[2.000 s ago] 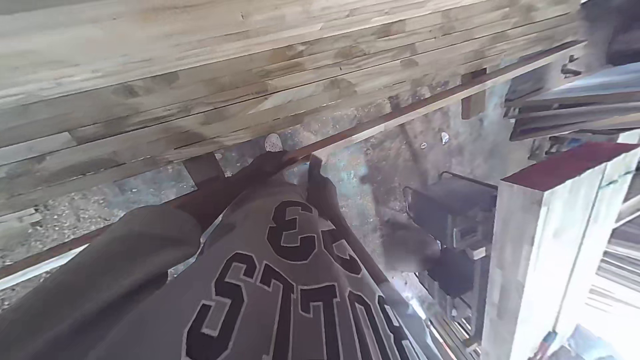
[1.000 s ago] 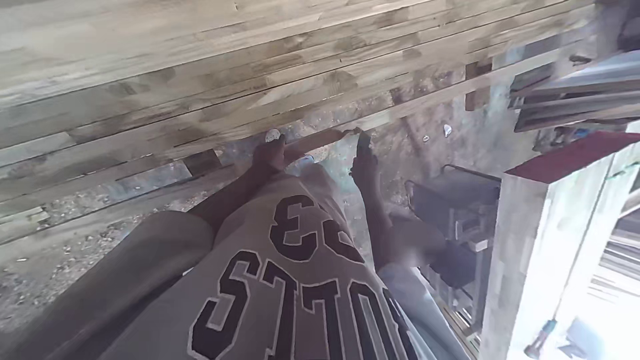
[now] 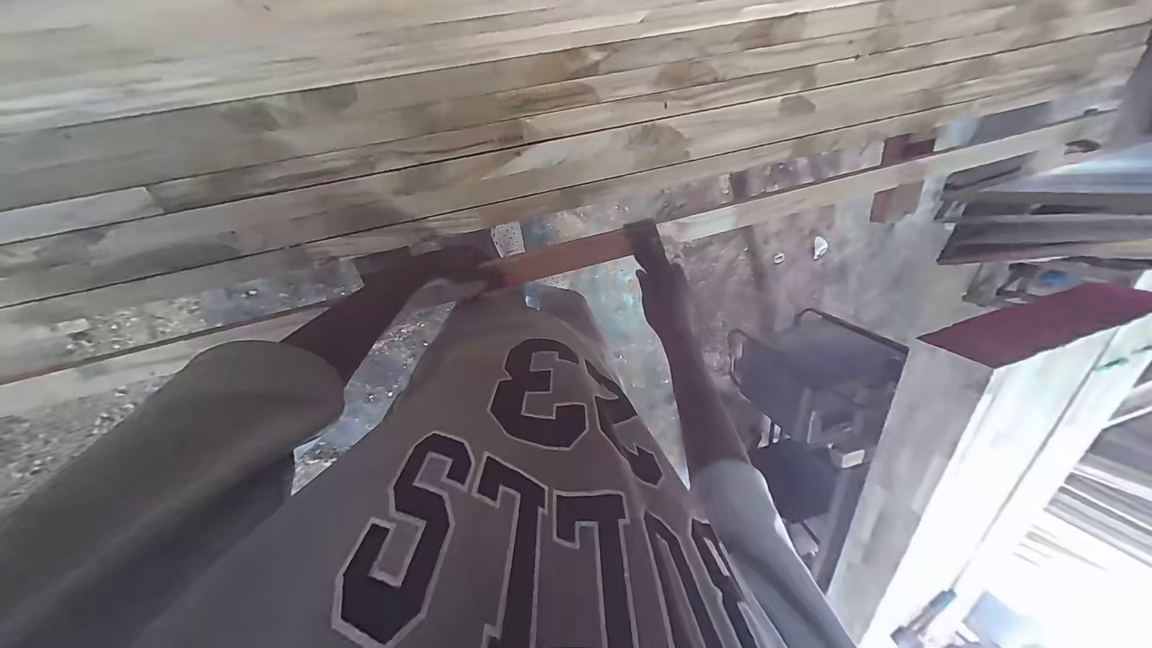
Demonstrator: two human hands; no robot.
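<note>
A reddish-brown wooden piece [image 3: 571, 257] spans the gap between my hands, beside the edge of a large surface of joined wooden strips [image 3: 432, 171]. My left hand [image 3: 454, 270] is closed around its left end. At its other end my right hand [image 3: 660, 281] has its fingers by a small dark block-like thing [image 3: 641, 236]; whether they grip it is unclear. A long pale wooden strip [image 3: 810, 200] runs on to the right, roughly in line with the reddish piece. Whether the two are joined cannot be told. The fingertips of both hands are dark and blurred.
A pale wooden box-like structure with a dark red top [image 3: 1044, 319] stands at the right. Stacked boards [image 3: 1044, 216] lie behind it. A dark chair or stool [image 3: 792, 360] is right of my right arm. Rubble and chips cover the ground [image 3: 117, 396] at the left.
My right hand has moved right, away from my left, since the earliest frame. The long strip there showed a dark reddish edge; its right part now looks pale. My left hand has stayed near the same place.
</note>
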